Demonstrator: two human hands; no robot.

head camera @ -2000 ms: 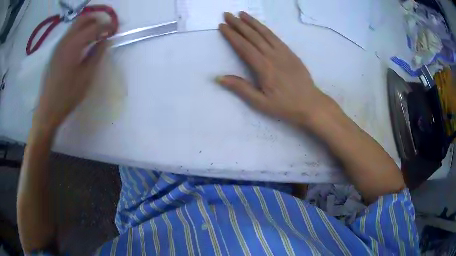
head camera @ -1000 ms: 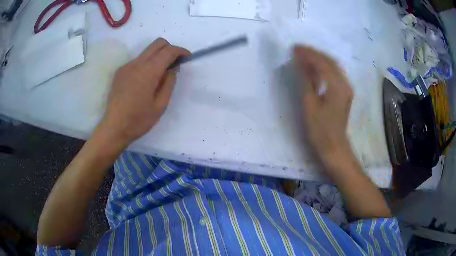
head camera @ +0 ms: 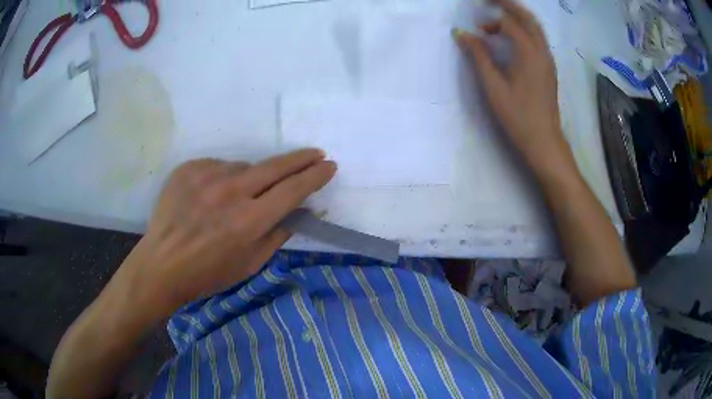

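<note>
A white rectangular cut piece (head camera: 382, 148) lies flat on the white table in front of me. My left hand (head camera: 234, 203) rests its fingertips on the piece's left part and holds a narrow grey strip template (head camera: 351, 238) under the palm side, pointing right along the table's front edge. My right hand (head camera: 519, 78) is above the far right of the piece, thumb apart from the fingers. A blurred, thin whitish sheet (head camera: 406, 54) shows beside its fingertips; whether the hand grips it is unclear.
Red-handled scissors (head camera: 133, 27) lie at the upper left, above overlapping white pieces (head camera: 58, 113). The iron (head camera: 652, 156) stands at the right edge, near a yellow bundle (head camera: 693, 117) and plastic-wrapped items (head camera: 663, 35). Another white piece (head camera: 285, 2) is cut off at the top.
My left hand has moved nearer the front edge with the grey strip, onto a white piece now lying in front of me. My right hand has moved farther from my body.
</note>
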